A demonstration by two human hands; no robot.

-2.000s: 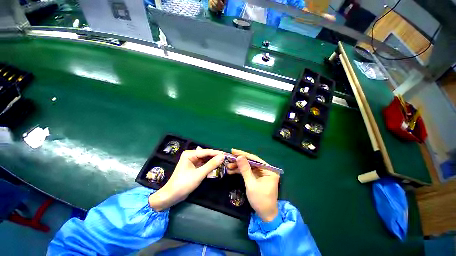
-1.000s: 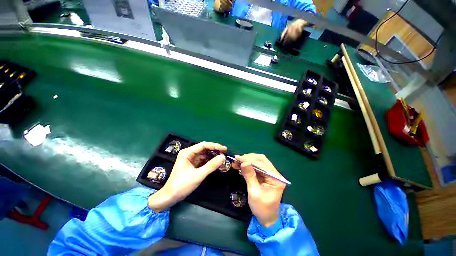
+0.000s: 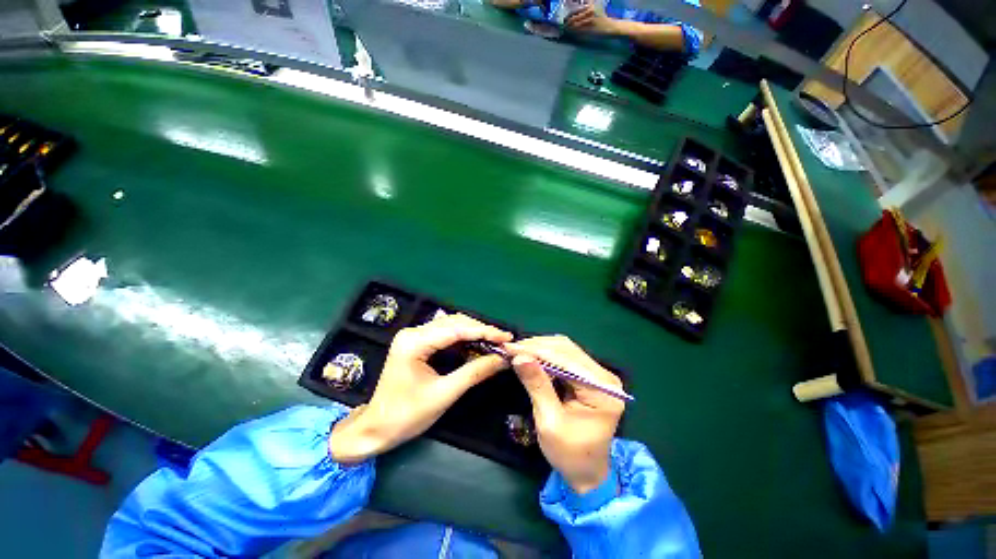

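Observation:
A black compartment tray [image 3: 360, 347] lies under my hands, with round shiny metal pieces in some pockets, such as one at its left end [image 3: 343, 371]. My left hand [image 3: 421, 377] is over the tray, thumb and fingers pinched on a small dark round piece [image 3: 478, 351], mostly hidden by the fingers. My right hand [image 3: 568, 409] holds a slim silver-purplish tool [image 3: 584, 378] like a pen. Its tip end points left and meets the piece at the left fingertips. The exact contact is hidden.
A second black tray [image 3: 686, 235] with round pieces stands at the right. A white scrap [image 3: 79, 280] and black containers are at the left. A wood-edged shelf [image 3: 814, 235] holds a red bin [image 3: 901, 262]. A blue bag [image 3: 863, 459] hangs below. A person's arm [image 3: 628, 27] shows opposite.
The view has shifted slightly. The round piece shows less between my fingertips, and my hands are closer together. The person opposite has moved their hands, and a black tray shows there.

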